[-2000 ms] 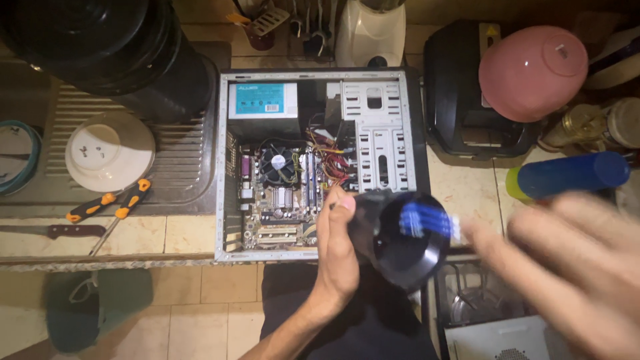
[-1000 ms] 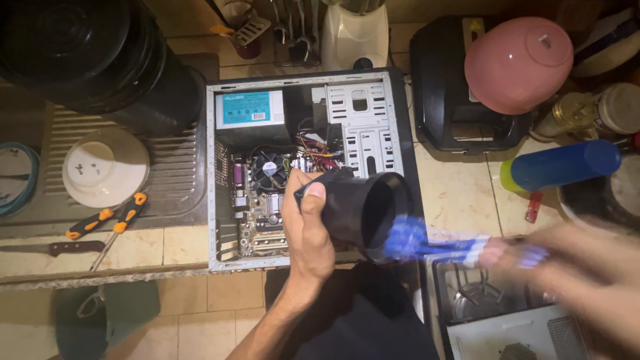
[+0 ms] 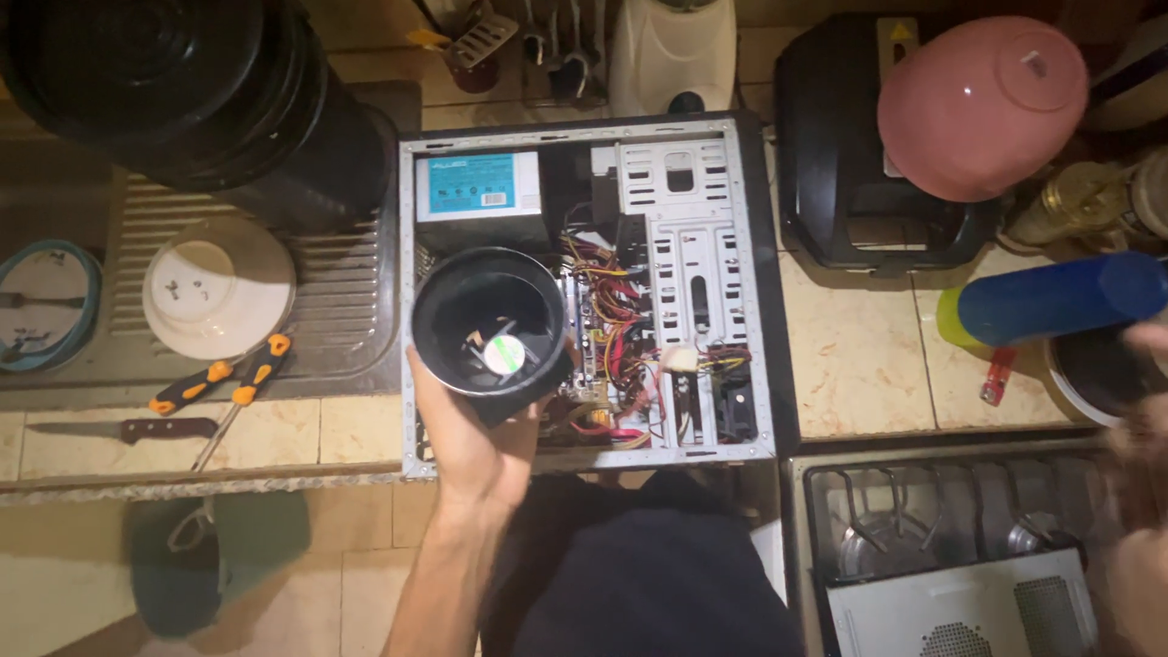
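Note:
My left hand grips a black cylindrical container, its open mouth turned up toward me. Inside it lies a round thing with a white and green face. The container is over the left part of an opened desktop computer case, which shows a power supply, colored cables and metal drive bays. My right hand is blurred at the right edge, near the stove; whether it holds anything is unclear.
Two screwdrivers, a knife and an upturned white bowl lie by the sink at left. At right are a pink bowl on a black appliance, a blue bottle, a red lighter and a gas stove.
The container has tipped from sideways to mouth-up and moved left. My right hand has moved away to the right edge; the blue-bristled brush it held at the container's mouth no longer shows.

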